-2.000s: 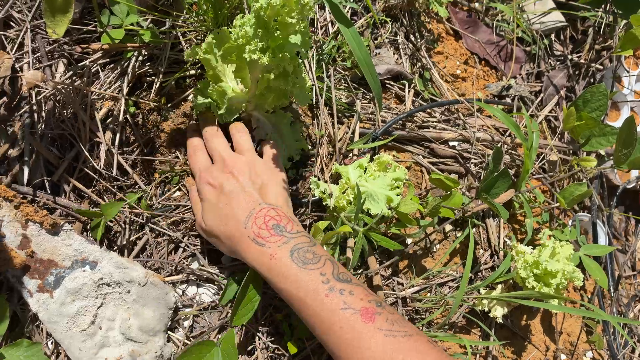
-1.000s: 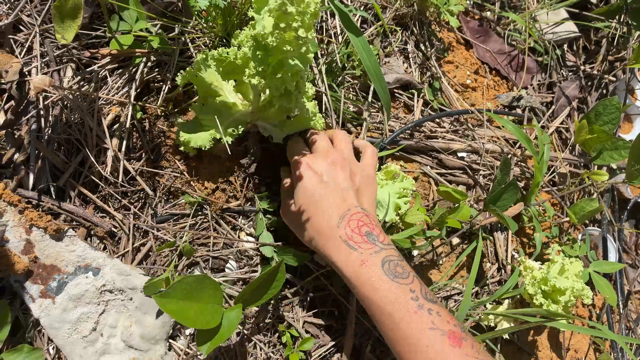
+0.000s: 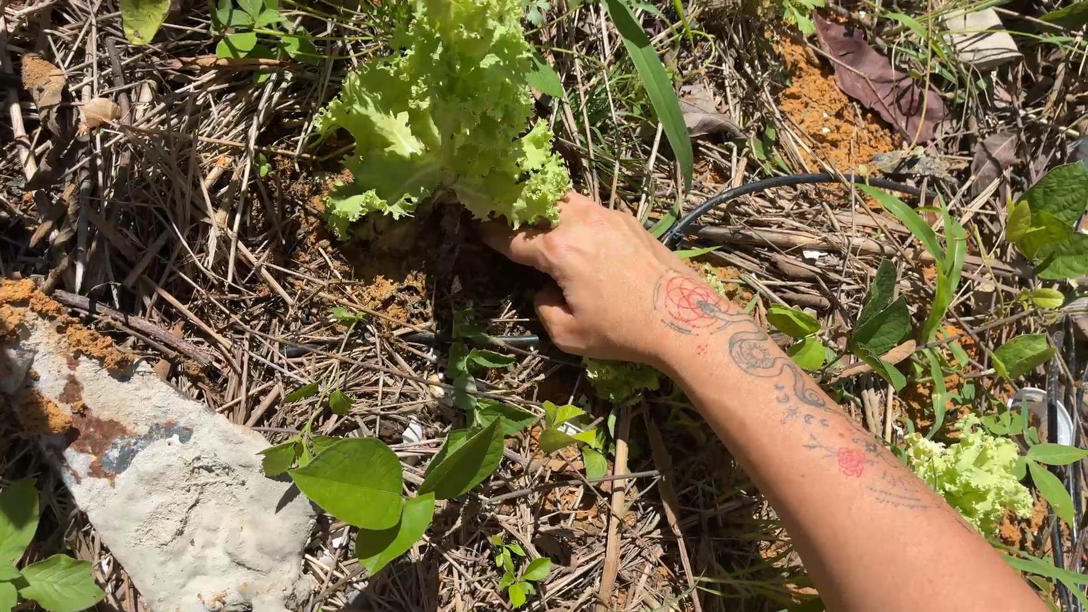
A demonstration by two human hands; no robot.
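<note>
My right hand [image 3: 586, 276] reaches in from the lower right, its back up and a tattooed forearm behind it. Its forward finger goes under the ruffled leaves of a light green lettuce plant [image 3: 463, 110], beside the plant's shaded base. The fingertips are hidden, so a grip on the stem cannot be made out. A smaller lettuce [image 3: 620, 380] shows partly below the hand, and another curly lettuce [image 3: 969, 476] grows to the right of the forearm. My left hand is out of view.
A pale, rough stone-like chunk [image 3: 187, 493] lies at the lower left. A thin black hose [image 3: 782, 180] curves across the dry straw mulch right of the hand. Broad-leaved weeds [image 3: 357, 484] grow below, and a brown dry leaf [image 3: 880, 81] lies at the upper right.
My right hand has gone from the left side of the large lettuce's base to its right side. The hand's spread fingers have drawn in, and the lettuce leaves have shifted.
</note>
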